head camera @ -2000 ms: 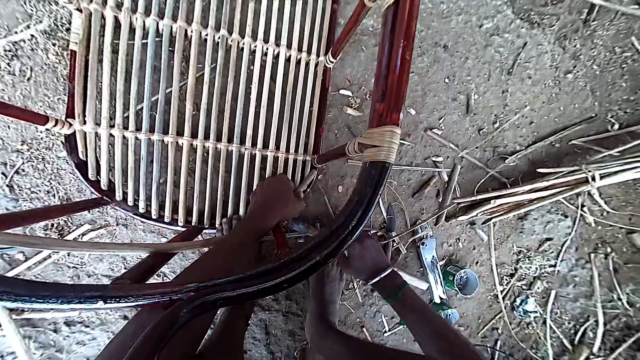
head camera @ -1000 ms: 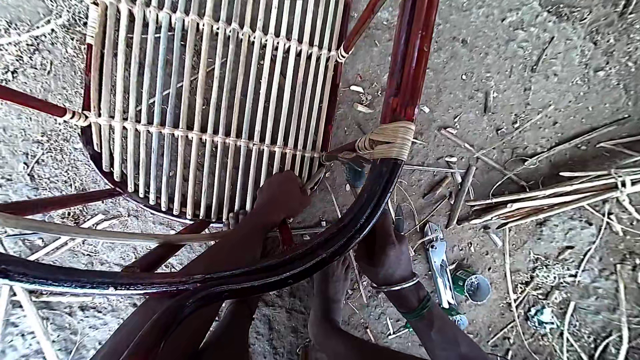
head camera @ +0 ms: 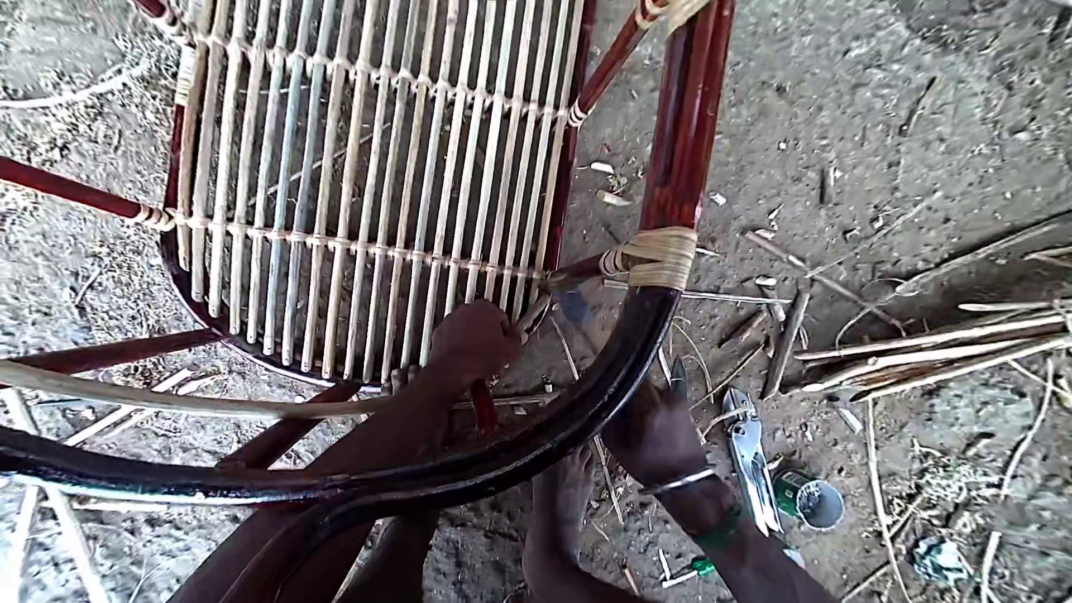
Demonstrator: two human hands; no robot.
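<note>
A rattan chair frame has a seat of pale cane slats (head camera: 368, 226), bound in crosswise rows. My left hand (head camera: 476, 343) is closed at the slats' lower right end, with its fingers on a short, light piece (head camera: 532, 316) by the seat rim. Below the curved dark arm rail (head camera: 578, 419) is my right hand (head camera: 657, 431), blurred and partly covered by the rail. Its fingers look closed around a handle. A blurred bluish tool head (head camera: 574, 306), perhaps a hammer's, shows on the rail's other side, near my left hand; the rail hides the part between.
On the ground to the right lie metal pliers or snips (head camera: 751, 461), a green tin (head camera: 816, 501), a pointed metal tip (head camera: 678, 381) and a bundle of split canes (head camera: 938, 356). Crumpled foil (head camera: 940, 559) lies lower right. A bare foot (head camera: 561, 494) rests below the rail.
My right hand and the bluish tool head have shifted a little relative to the rail. My left hand stays at the seat's corner. The view has moved closer to the chair.
</note>
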